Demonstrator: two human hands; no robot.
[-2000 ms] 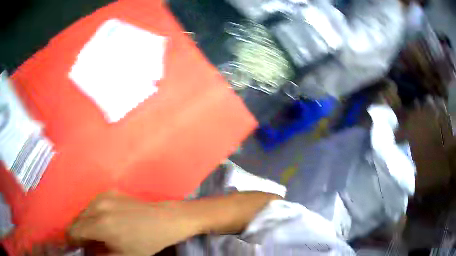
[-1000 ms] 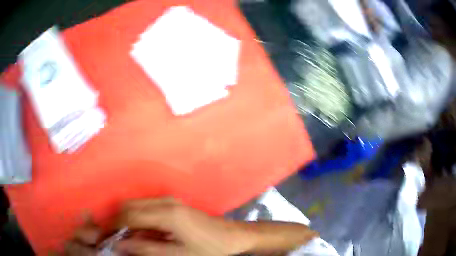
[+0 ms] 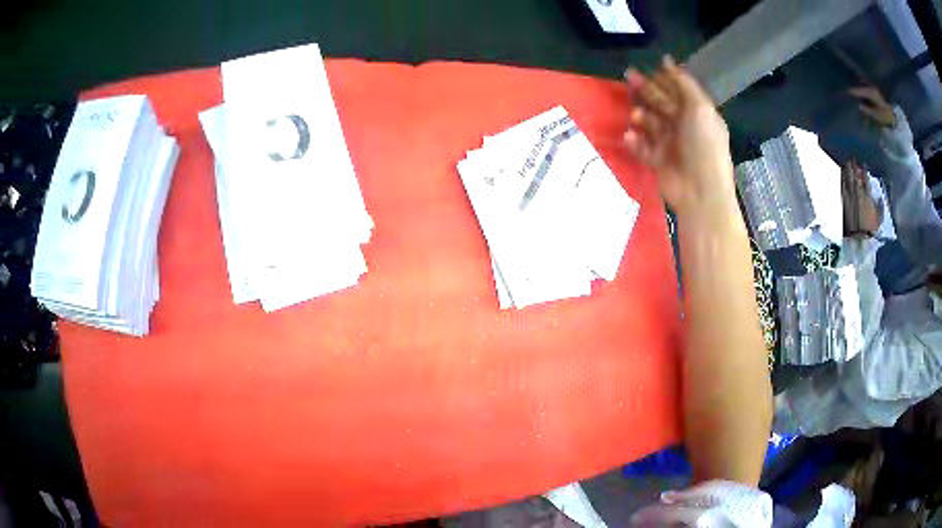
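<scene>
A tall stack of ring-picture leaflets stands at the left edge of the red mat. A second, looser pile of ring-picture leaflets lies centre-left. A fanned pile of text leaflets with a dark heading and grey bar lies on the right of the mat. My right hand is raised at the mat's far right corner, fingers apart and empty, right of the text leaflets. My left hand is not in view.
Rubber bands lie right of my forearm. Bundled leaflets stand beside them, near another person's hand and pale sleeves. A grey post is at the far right. A shiny black heap is left of the mat.
The view has shifted and sharpened, showing the whole mat. My right hand has moved from the near edge to the far right corner, and its fingers are now spread.
</scene>
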